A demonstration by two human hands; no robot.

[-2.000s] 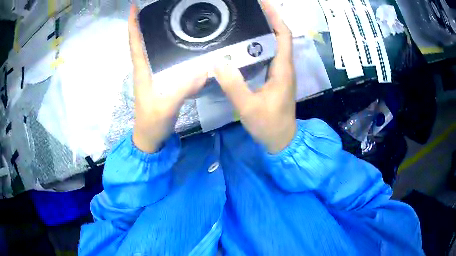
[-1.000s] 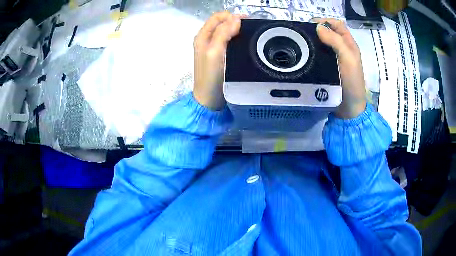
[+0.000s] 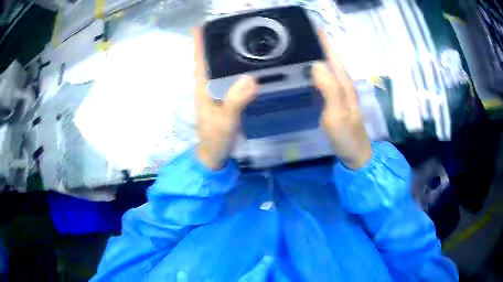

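The projector unit point(image 3: 284, 112) is held up in front of me, its black and silver face turned up toward the camera and slightly tilted. The lens point(image 3: 262, 41) sits inside a light ring in the black part of the front panel point(image 3: 220, 49). My left hand point(image 3: 217, 118) holds the left side, with the thumb on the silver strip. My right hand point(image 3: 344, 113) holds the right side, with the thumb near the strip's right end. The fingertips at the far sides are hidden. The picture is blurred.
A bright white sheet point(image 3: 132, 104) lies on the bench at the left. Long white label strips point(image 3: 422, 82) lie at the right. White crumpled items point(image 3: 14, 99) lie at the far left. A blue object point(image 3: 83, 213) shows below the bench edge.
Compared with a second ago, the projector is further left in the picture and tilted. My thumbs have moved from its upper edge onto the lower silver strip.
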